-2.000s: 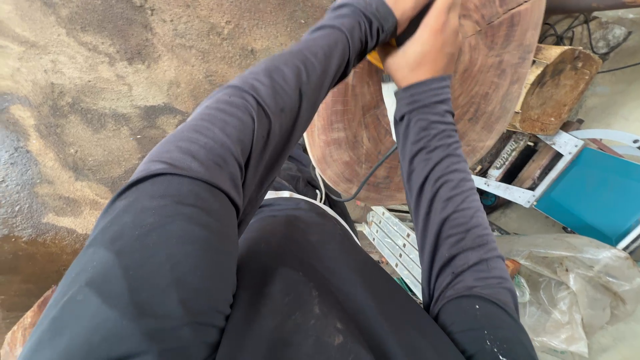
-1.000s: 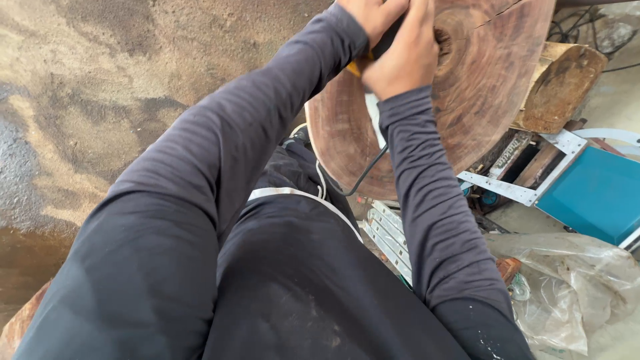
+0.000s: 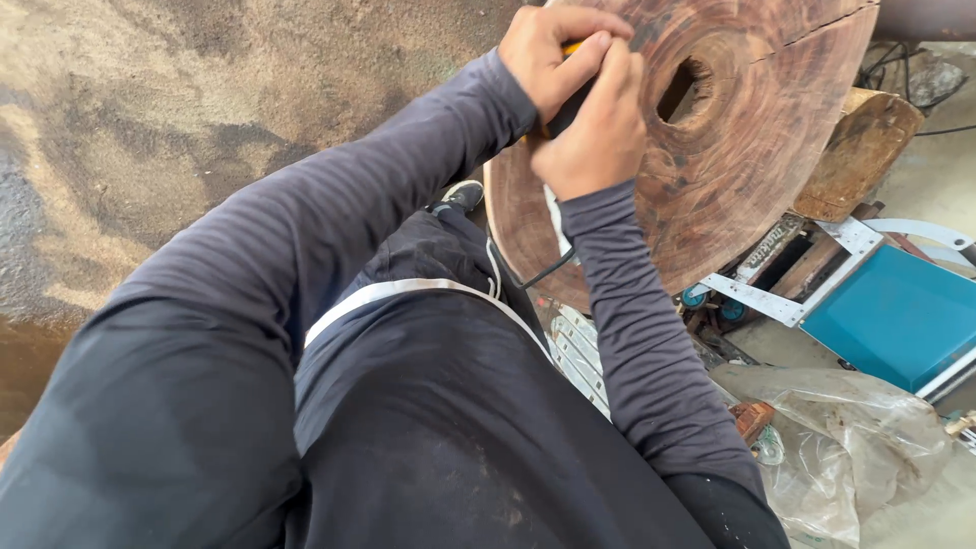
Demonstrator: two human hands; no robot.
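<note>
A corded power tool with a black and yellow body (image 3: 568, 114) rests on the face of a round wooden slab (image 3: 755, 152), near its left edge. My left hand (image 3: 553, 61) grips the tool from the upper left. Below and to the right of it, my right hand (image 3: 598, 126) closes around the same tool. Fingers cover most of the body, so its exact kind and its underside are hidden. A dark cord (image 3: 550, 271) runs out below my right forearm, beside a white strip (image 3: 557, 217). Right of my hands, the slab has a rough hole (image 3: 685, 90) and a long crack.
A cut log (image 3: 862, 152) lies beyond the slab's right edge. Lower right are a blue panel in a metal frame (image 3: 900, 313), a crumpled clear plastic sheet (image 3: 854, 442) and a slatted metal piece (image 3: 577, 354). A shoe (image 3: 463, 195) shows left of the slab.
Both hands, with the tool between them, have moved left and closer to my body across the slab. The hole, hidden two seconds ago, now shows fully.
</note>
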